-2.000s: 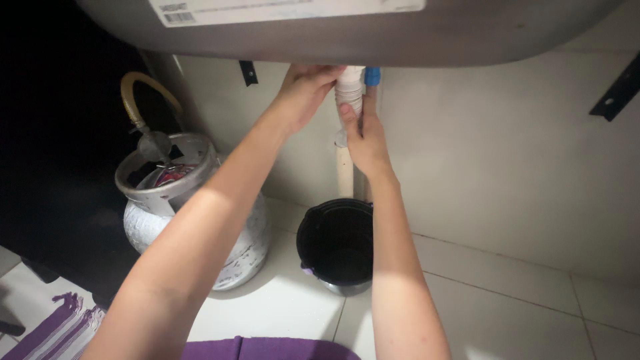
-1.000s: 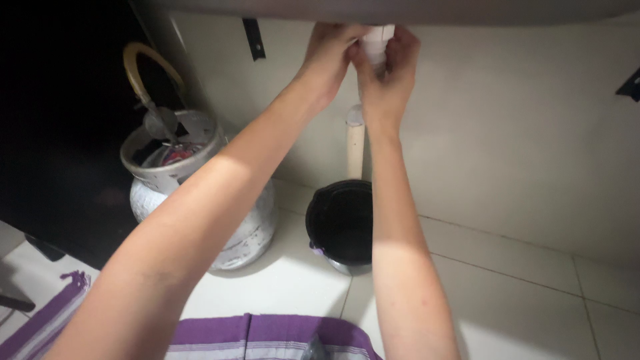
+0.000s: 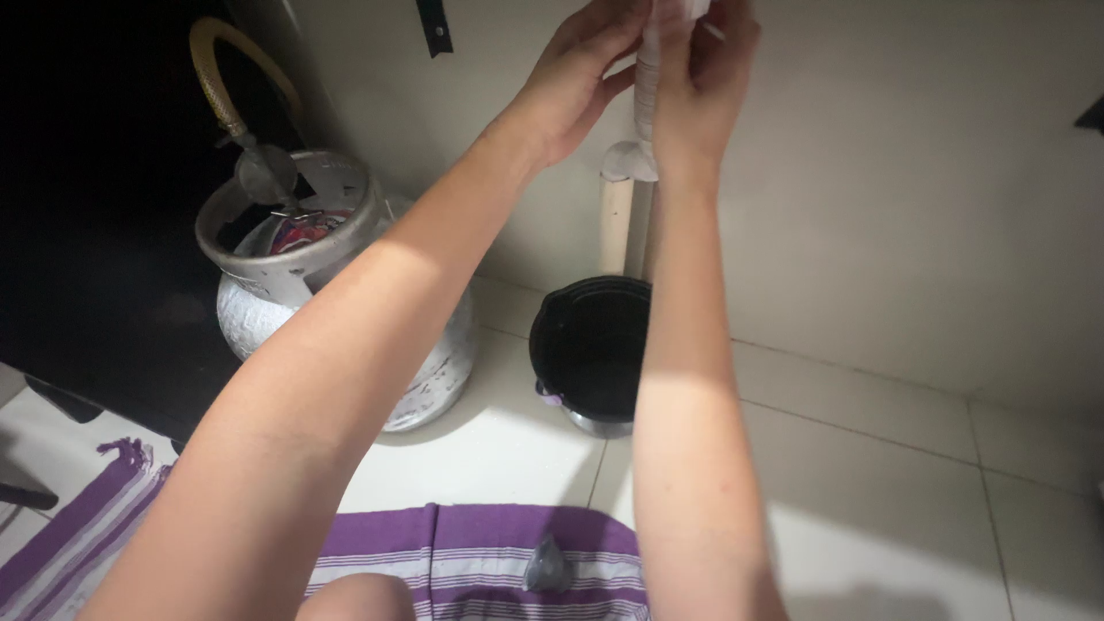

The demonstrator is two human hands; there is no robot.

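At the top edge, my right hand point(image 3: 703, 78) is closed around the upper part of a white corrugated drain hose point(image 3: 645, 99), its fingers blurred and partly cut off. My left hand point(image 3: 591, 69) is at the hose's left side, fingers bent toward the same upper part; whether it grips is hidden. The hose runs down to a whitish elbow fitting point(image 3: 628, 161) on an upright cream pipe point(image 3: 615, 224) by the wall. Below the pipe, a black bucket point(image 3: 586, 354) stands on the tiles, partly behind my right forearm.
A silver gas cylinder point(image 3: 431, 371) with a regulator point(image 3: 266, 172) and yellowish hose point(image 3: 211, 78) stands left, beside a dark panel. A purple-and-white striped cloth point(image 3: 483, 526) lies in front, with a small grey object point(image 3: 548, 565) on it. Black brackets point(image 3: 435, 30) are on the wall.
The view has shifted downward, and the basin's underside has left it. Both hands remain up at the white fittings. The corrugated hose now shows reaching down to the elbow on the cream pipe.
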